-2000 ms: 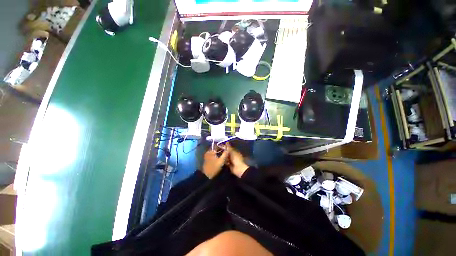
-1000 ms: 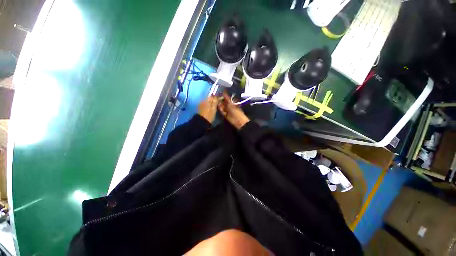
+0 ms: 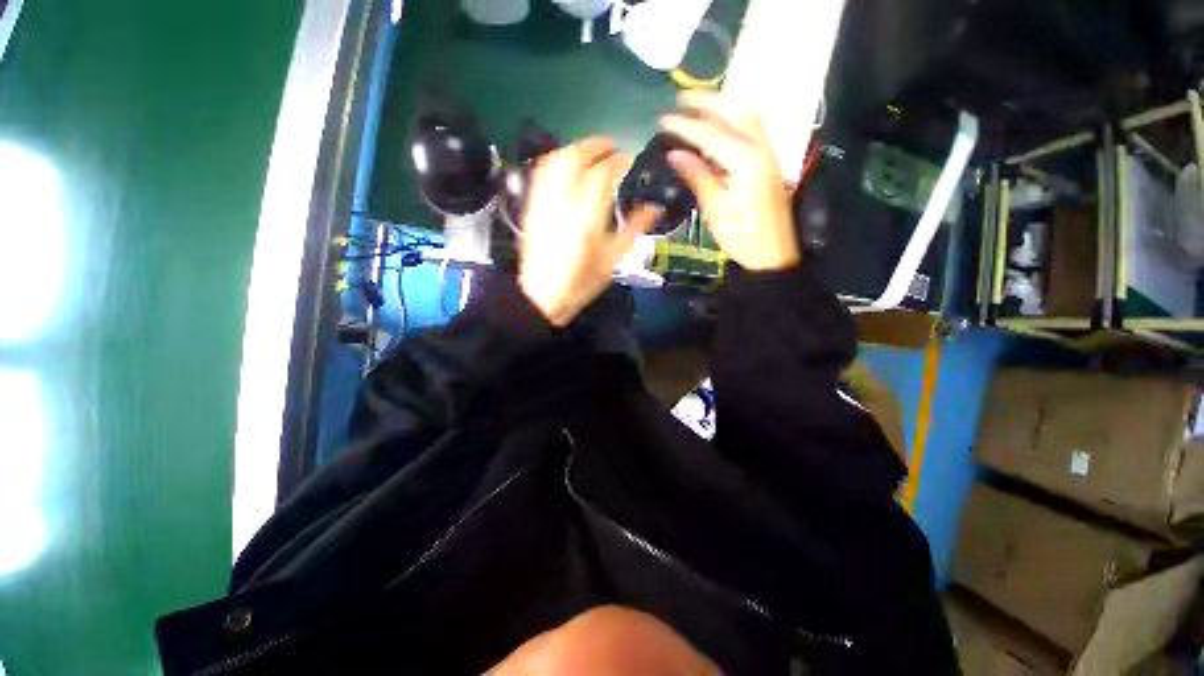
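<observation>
Three white security cameras with glossy black ball heads stand in a row near the mat's front edge. The left camera is untouched. The middle camera is partly hidden behind my left hand. My right hand has its fingers on the black head of the right camera. My left hand's thumb reaches to the same head from the left; its other fingers are bent and blurred, so its grip is unclear. The right camera's white base is partly hidden by my hands.
A long white keyboard and a yellow tape roll lie behind. Yellow tape strips mark the mat edge. A black case stands right. The green conveyor runs left, thin wires beside it. Cartons are stacked lower right.
My hands have moved up from the thin white cable at the bench edge to the right camera's black head and spread apart. The view has shifted, showing more cartons on the right.
</observation>
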